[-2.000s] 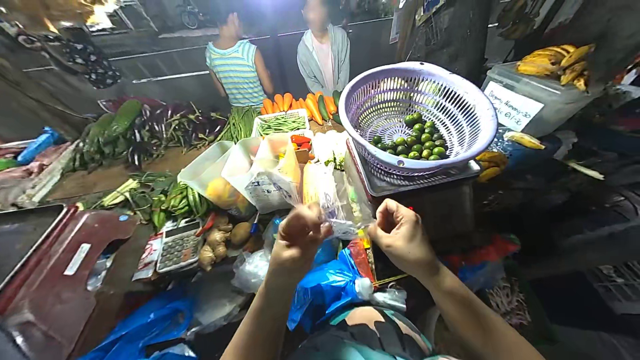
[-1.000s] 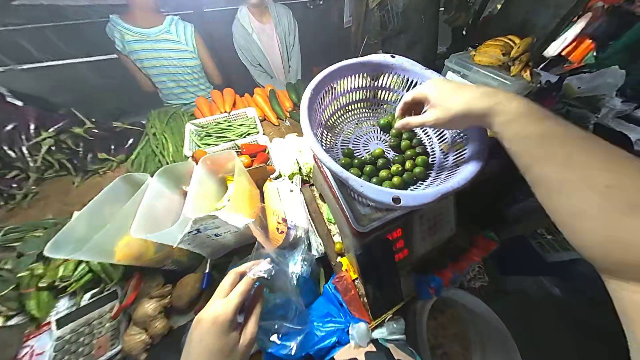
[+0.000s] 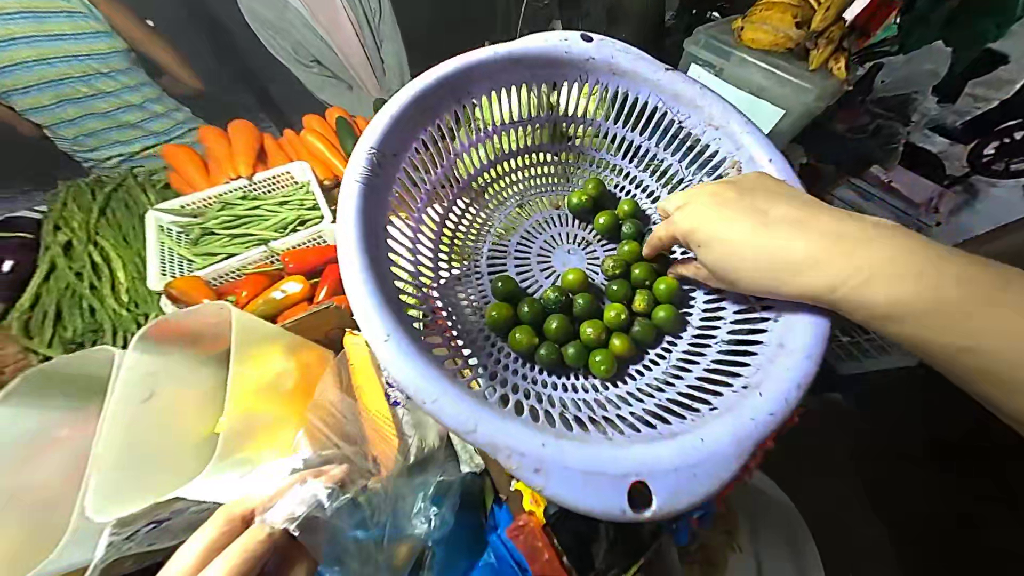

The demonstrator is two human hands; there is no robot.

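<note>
A round lavender plastic basket (image 3: 584,476) with slotted sides fills the middle of the view. Small green calamansi fruits (image 3: 592,332) lie in a loose group on its bottom. My right hand (image 3: 720,232) reaches in over the basket's right rim, its fingertips down at the right edge of the fruits; whether it has a fruit between the fingers cannot be told. At the lower left, my left hand (image 3: 256,528) pinches a clear plastic bag (image 3: 392,504), partly cut off by the frame's bottom edge.
Translucent plastic containers (image 3: 160,400) stand left of the basket. Behind them are red peppers (image 3: 280,288), a white basket of green beans (image 3: 240,220), carrots (image 3: 232,152) and long beans (image 3: 88,256). Bananas (image 3: 776,28) rest on a clear box (image 3: 760,80) at the back right. Two people stand beyond the produce.
Two seconds ago both hands were together in front of the basket. The right hand has since gone into the basket, while the left has stayed with the bag. The view has moved closer to the basket.
</note>
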